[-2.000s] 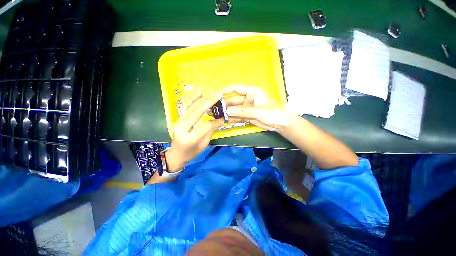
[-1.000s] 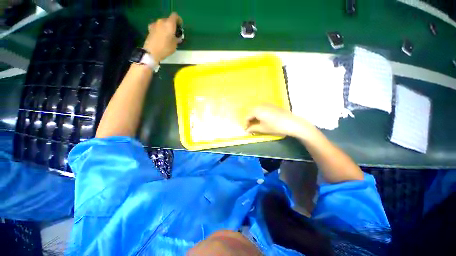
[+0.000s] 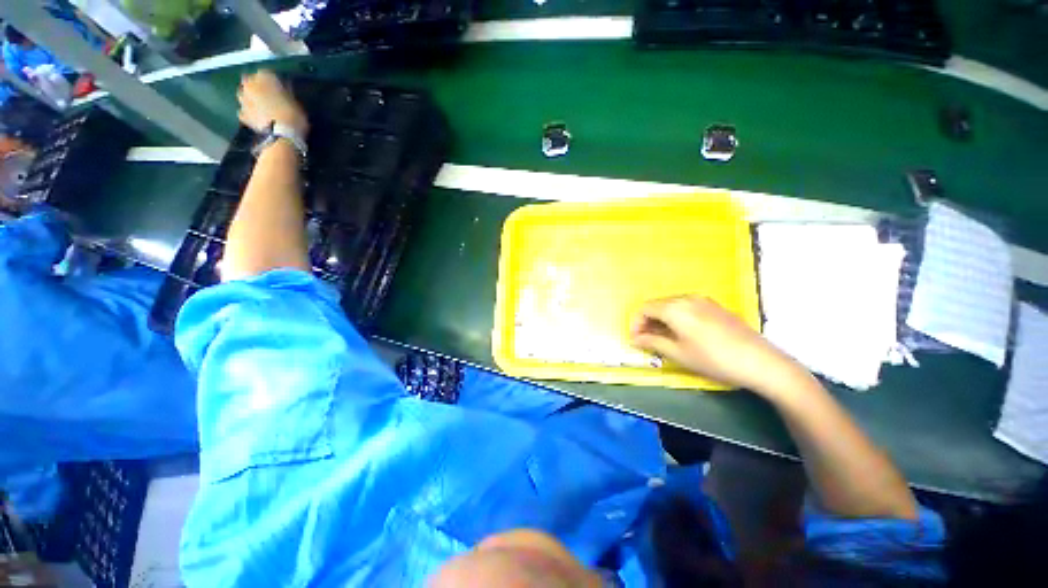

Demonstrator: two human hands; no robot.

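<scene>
The yellow tray (image 3: 626,218) lies on the near edge of the green belt, with tiny pale parts inside. My right hand (image 3: 695,339) is in it at the lower right, fingers bent down and close together; whether they hold a part cannot be seen. My left arm reaches over the stacked black blister trays (image 3: 368,207). My left hand (image 3: 270,101), with a watch on its wrist, is at their far left corner; its fingertips are small and unclear. One watch housing (image 3: 555,140) and another watch housing (image 3: 719,142) stand apart on the belt beyond the yellow tray.
White sheets (image 3: 822,293) lie right beside the yellow tray, with a pale textured pouch (image 3: 963,281) farther right. More black trays (image 3: 793,25) are across the belt. Another person's blue sleeve (image 3: 81,345) is at left.
My left hand has let go of a housing on the belt and moved to the far corner of the black trays. The view has turned left. My right hand stays in the yellow tray.
</scene>
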